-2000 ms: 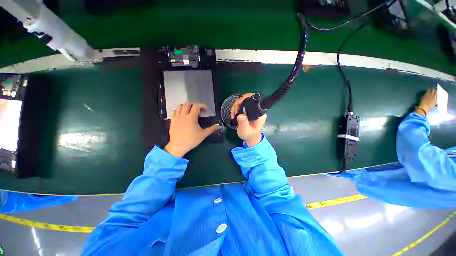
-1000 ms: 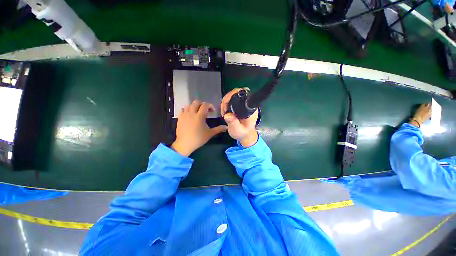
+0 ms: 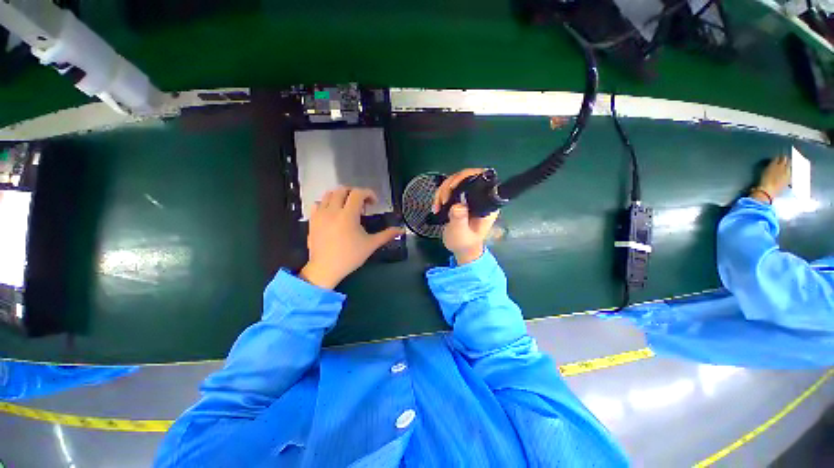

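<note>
An open black tablet-like unit [image 3: 291, 183] lies in front of me, with a pale battery panel [image 3: 343, 160] in its middle and a circuit board [image 3: 334, 103] at its far end. My left hand [image 3: 340, 233] rests on its near part, thumb and fingers apart; whether it holds anything small cannot be told. My right hand [image 3: 466, 219] is closed around the black electric screwdriver [image 3: 479, 192], over the right part of a round mesh-patterned dish [image 3: 422, 203] beside the unit. The screwdriver's tip is hidden.
The screwdriver cable [image 3: 585, 110] arcs up to the right. A black inline box [image 3: 636, 247] with a white band lies right. Another unit [image 3: 14, 238] lies far left. A pale rail [image 3: 512, 102] crosses behind. A grey arm [image 3: 91, 64] stands upper left. Another person's hand [image 3: 775, 175] holds something white at right.
Over the last second my right hand and the screwdriver have moved right, off the unit's edge to the dish, uncovering its mesh. My left hand stays on the unit. The whole view has shifted slightly.
</note>
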